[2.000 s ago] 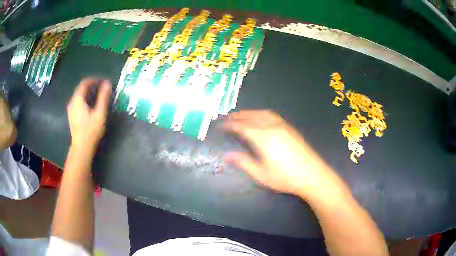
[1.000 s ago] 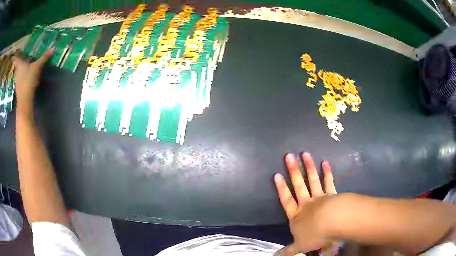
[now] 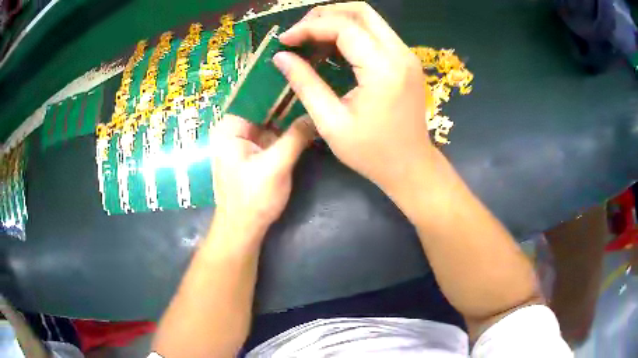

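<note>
A green PCB panel (image 3: 257,92) with pale tan rails is held up at the centre, tilted, above the bench. My left hand (image 3: 255,164) grips its near edge. My right hand (image 3: 360,87) is at its far right side, with thumb and finger at the panel's far edge; whether they hold a small piece cannot be told. No orange piece shows on this panel. An overlapping stack of finished panels (image 3: 157,178) with rows of orange flex pieces lies to the left. A pile of loose flex pieces (image 3: 437,94) lies to the right, partly behind my right hand.
Unfitted green panels (image 3: 72,120) lie beyond the stack at the left. More panels with orange pieces (image 3: 12,185) lie at the far left edge. A dark cloth-like object (image 3: 601,31) is at the upper right. Red objects (image 3: 115,334) show below the dark bench (image 3: 350,245).
My left hand has come back from the unfitted panels at the left with a green panel. My right hand has lifted off the bench and moved to that panel. The camera view has turned.
</note>
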